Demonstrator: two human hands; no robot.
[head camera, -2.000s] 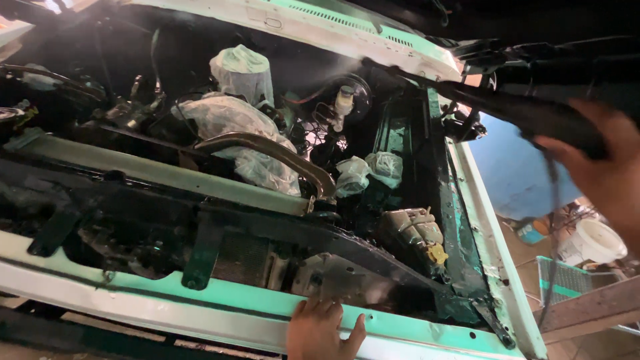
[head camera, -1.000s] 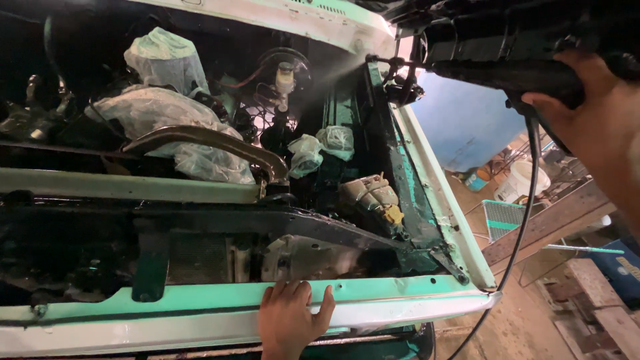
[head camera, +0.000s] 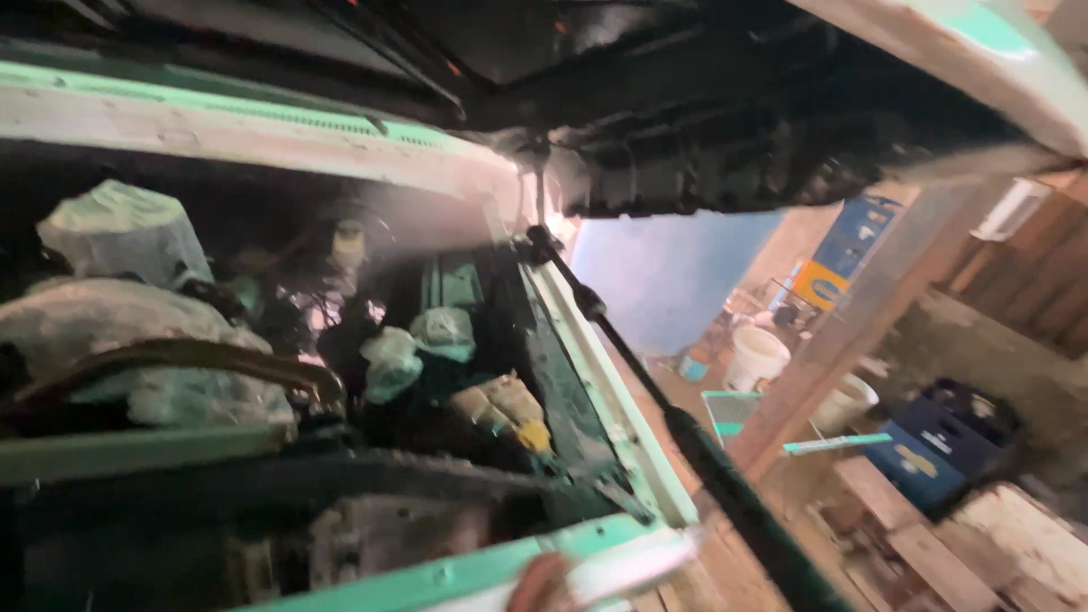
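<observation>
A black spray lance (head camera: 722, 476) runs up from the bottom edge to its nozzle (head camera: 537, 242) at the rear corner of the engine bay. Pale mist spreads left from the nozzle. My right hand is out of view, and so is the grip end of the lance. A blurred part of my left hand (head camera: 542, 585) shows at the green-and-white front panel (head camera: 425, 578) of the vehicle; its fingers cannot be made out. Plastic wrapping covers a tall round part (head camera: 123, 229), a large engine part (head camera: 127, 327) and two small parts. A curved hose (head camera: 195, 355) crosses the wrapped engine part.
The raised hood (head camera: 680, 110) hangs over the bay. A white fender edge (head camera: 625, 408) borders it on the right. Beyond stand a wooden post (head camera: 837, 340), white buckets (head camera: 756, 357), a dark blue crate (head camera: 931, 450) and wooden boards (head camera: 918, 535).
The view has swung to the right and up. My right hand, seen holding the lance grip before, has left the view. The lance now slants up from below instead of coming in from the right.
</observation>
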